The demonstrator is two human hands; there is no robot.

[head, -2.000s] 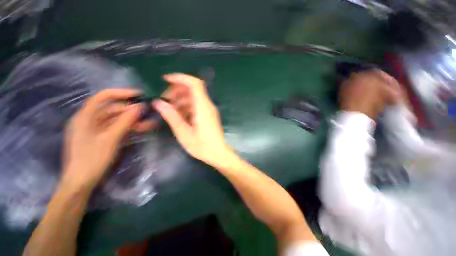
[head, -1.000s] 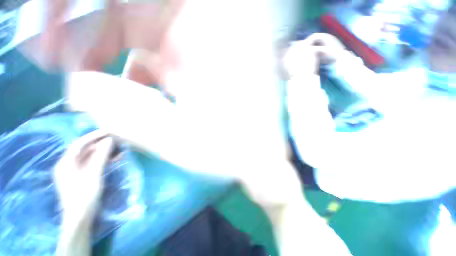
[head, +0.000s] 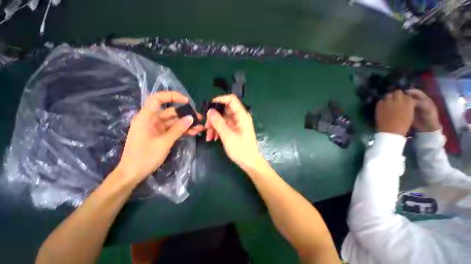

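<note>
My left hand pinches a small black piece between thumb and fingers, in front of the clear bag's right side. My right hand is close beside it and pinches another small black piece. A narrow gap shows between the hands. The large crinkled clear bag, full of dark contents, lies at my left. A small scatter of black pieces lies just beyond my right hand, partly hidden by it.
A middle pile of black pieces lies to the right. A neighbour's hands are over a larger dark heap near a red edge. A worn raised seam crosses the bench behind. White leads lie at the top left.
One second ago, a large overexposed sleeve and arm covered the middle; it is gone. My right hand is now beside my left, with a black piece in each. The view is sharper.
</note>
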